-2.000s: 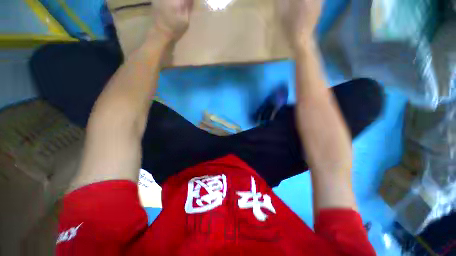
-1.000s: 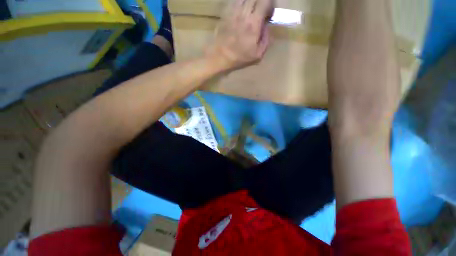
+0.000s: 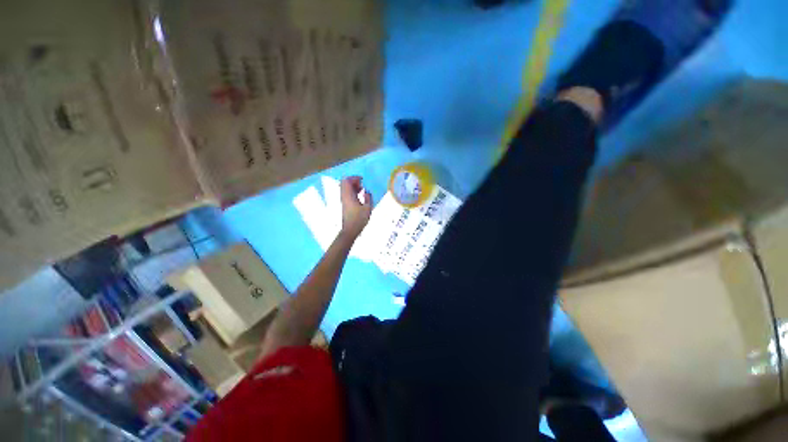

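My left hand [image 3: 355,205] is small in the picture, low over the white sheets on the blue floor. Its fingers are partly curled; whether they hold anything is unclear. A label sheet with rows of black characters [image 3: 416,231] lies beside it, with a yellow tape roll [image 3: 411,185] on its upper edge. Blank pale strips [image 3: 316,213] lie on the hand's other side. A brown carton [image 3: 665,337] with a seam and shiny tape is at the right, beyond my leg. My right hand is not visible; a dark brown blur at the lower right corner is unclear.
Large printed brown cartons [image 3: 276,95] fill the upper left. A small black lump [image 3: 409,133] lies on the floor above the tape roll. A small carton [image 3: 233,289] and a white wire rack [image 3: 104,345] are at the lower left. My leg crosses the middle.
The view has swung left. My left hand has left the carton top and is down by the floor sheets. The carton now shows at the right, and my right hand has gone from view.
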